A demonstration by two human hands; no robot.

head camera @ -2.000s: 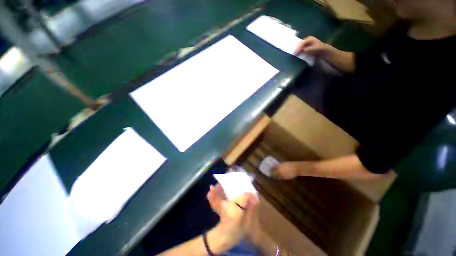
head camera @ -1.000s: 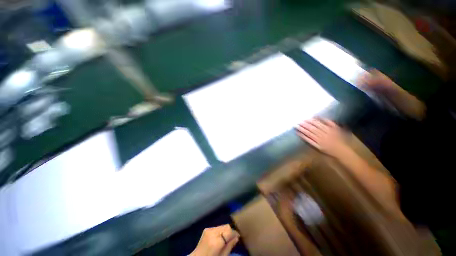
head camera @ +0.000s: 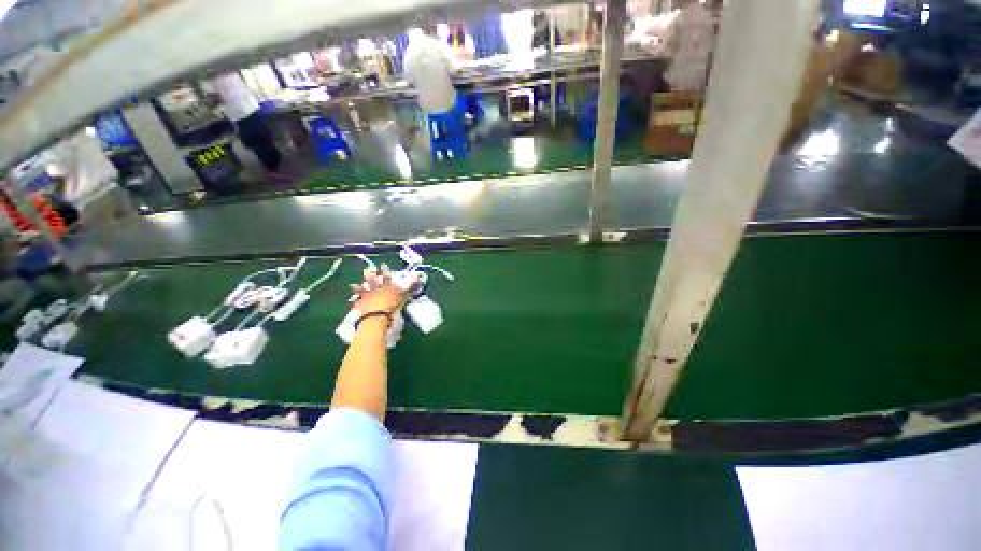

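My left hand (head camera: 379,298), with a dark band at the wrist and a light blue sleeve, reaches over the green belt onto a cluster of white corded adapters. Its fingers are on the cables; whether they grip is unclear. One white block (head camera: 426,314) shows right of the hand, and another is partly hidden under the wrist. To the left lie two more white adapters (head camera: 237,347) with thin cables. Further white units (head camera: 59,334) lie at the far left of the belt. My right hand is out of view.
A slanted metal post (head camera: 705,215) stands right of my arm. White sheets (head camera: 861,506) lie on the bench before the belt (head camera: 538,334). A worn rail (head camera: 506,427) runs between. A grey surface lies behind the belt, with people and blue stools beyond.
The view has swung from the bench and carton to the belt. My left hand has moved from near the carton to the adapters on the belt. My right hand and the neighbouring worker are out of view.
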